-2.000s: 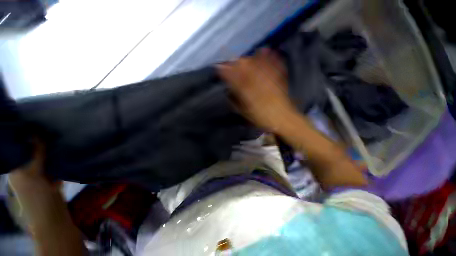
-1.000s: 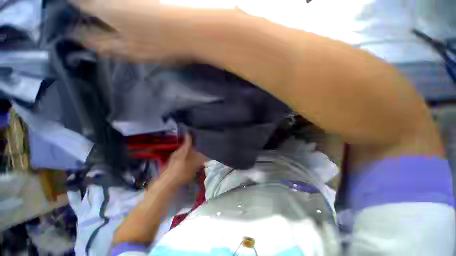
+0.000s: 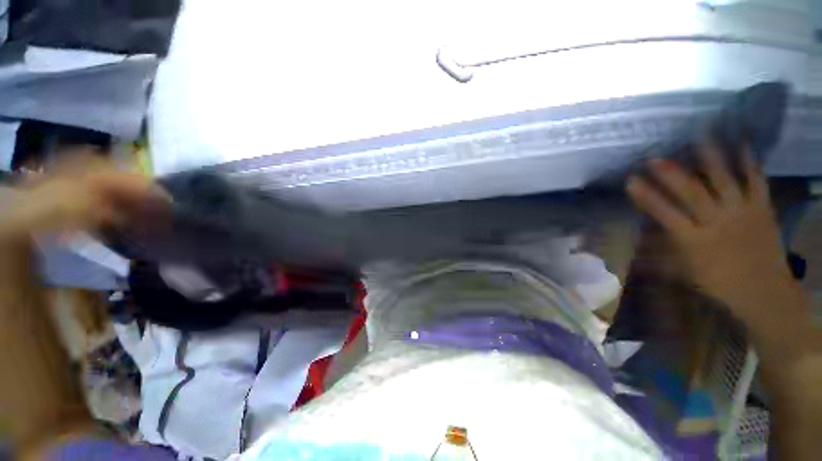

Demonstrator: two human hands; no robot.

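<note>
A dark grey garment piece (image 3: 433,230) stretches as a long band along the table's front edge, above my lap, blurred by motion. My left hand (image 3: 113,203), also blurred, has its fingers closed around the band's left part. My right hand (image 3: 707,212) lies with spread fingers on the band's right part, whose tip rises onto the table edge. Its thumb is not clear to see. The white machine bed (image 3: 360,81) glares behind the cloth; no needle or presser foot shows.
A printed ruler (image 3: 433,155) runs along the table edge. Grey and dark cloth pieces (image 3: 90,85) lie at far left. Pale cloth with dark strips (image 3: 203,383) hangs lower left, beside red cloth (image 3: 315,378). A pale mesh basket (image 3: 746,405) shows at lower right.
The view has shifted to the machine bed. The dark cloth went from bunched at left to stretched across. My right arm no longer crosses the view; my right hand is now at the right.
</note>
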